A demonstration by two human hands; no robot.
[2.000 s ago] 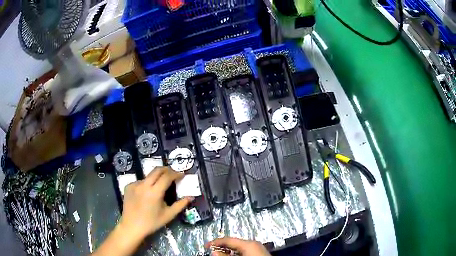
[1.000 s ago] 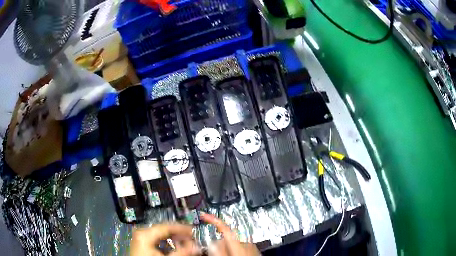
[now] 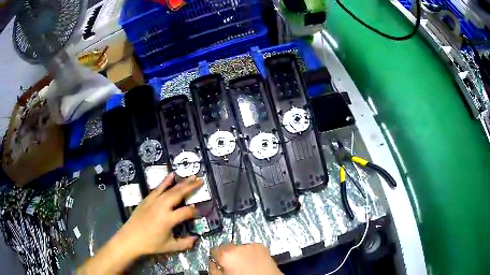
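Note:
Long black housings lie side by side on the bench, with silver-white round discs mid-length. My left hand [image 3: 161,217] lies over the lower part of the third housing [image 3: 176,121] from the left, fingers spread. Its fingertips touch the white module [image 3: 200,192] below the disc [image 3: 187,164]. A small green circuit board [image 3: 201,225] shows near that housing's lower end. My right hand [image 3: 244,259], cut off by the bottom edge, is curled around a small thin item, mostly hidden, in front of the housings. A thin dark wire runs down near it.
Yellow-and-black handled pliers [image 3: 346,174] and a black square cover [image 3: 333,111] lie right of the housings. Blue screw bins [image 3: 203,69] and crates [image 3: 188,32] stand behind. Cable-tailed boards [image 3: 32,225], a carton [image 3: 33,156] and a fan [image 3: 45,27] are at left.
My left hand has moved up from the bottom edge onto the third housing and its white module. My right hand has separated from it and stays low, now more closed.

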